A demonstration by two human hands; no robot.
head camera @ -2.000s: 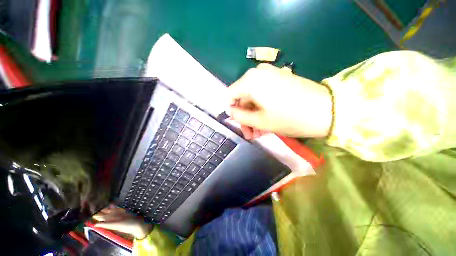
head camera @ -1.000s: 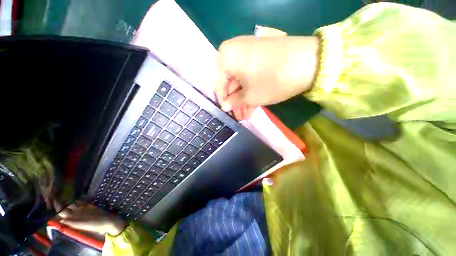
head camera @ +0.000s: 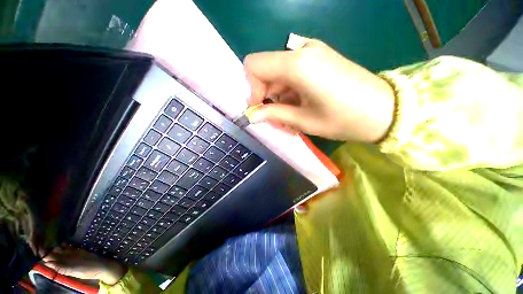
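Note:
An open laptop (head camera: 178, 166) with black keys and a large dark screen (head camera: 57, 126) sits tilted on a white liner sheet (head camera: 189, 51) over a red-orange pad (head camera: 322, 156). My right hand (head camera: 327, 92) pinches a small plug with a yellow part and a dark end (head camera: 244, 119) at the laptop's side edge; how far it is in a port cannot be told. My left hand (head camera: 83, 265) is at the far side of the laptop, partly hidden by the screen; its fingertips and anything in them are not clear. A white-ended USB dongle (head camera: 296, 42) shows behind my right hand.
The green bench mat (head camera: 258, 23) lies beyond the laptop. A brown strip (head camera: 427, 23) and a grey surface are at the upper right. Another red-edged pad (head camera: 69, 281) is at the lower left. My yellow smock and blue striped clothing are close below the laptop.
The view has shifted, so the laptop sits further left. My right hand has turned and opened its grip somewhat, and the plug now shows between its fingers. My left hand stays at the far side.

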